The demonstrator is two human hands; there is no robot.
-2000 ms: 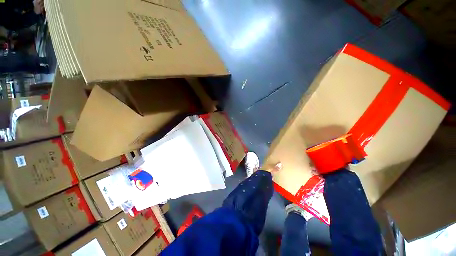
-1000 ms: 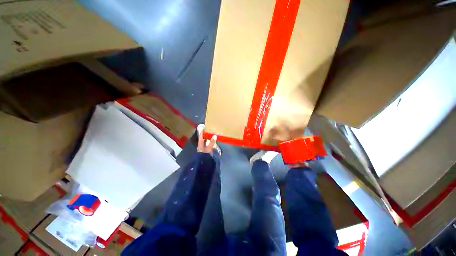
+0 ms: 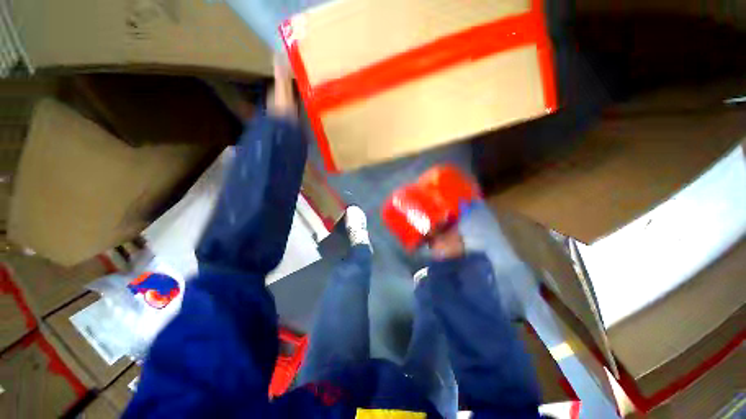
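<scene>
A closed brown shipping carton (image 3: 425,90) with a red tape band along its middle and red tape on both end edges is at the top centre, slightly blurred. My left hand (image 3: 282,92) is at the carton's left taped edge, blurred, with the arm stretched out; whether it grips the carton cannot be told. My right hand (image 3: 446,244) holds a red-orange tape dispenser (image 3: 429,203) below the carton, apart from it.
Open cartons stand at left (image 3: 74,176) and right (image 3: 679,303), the right one showing a white sheet (image 3: 675,237). White sheets (image 3: 192,217) and a spare blue-red dispenser (image 3: 155,289) lie at left. A red object (image 3: 286,360) is on the floor near my feet.
The carton has turned from lengthwise to crosswise and sits farther up. My left hand has moved up and left along with its edge. My right hand and the dispenser have moved left, away from the carton.
</scene>
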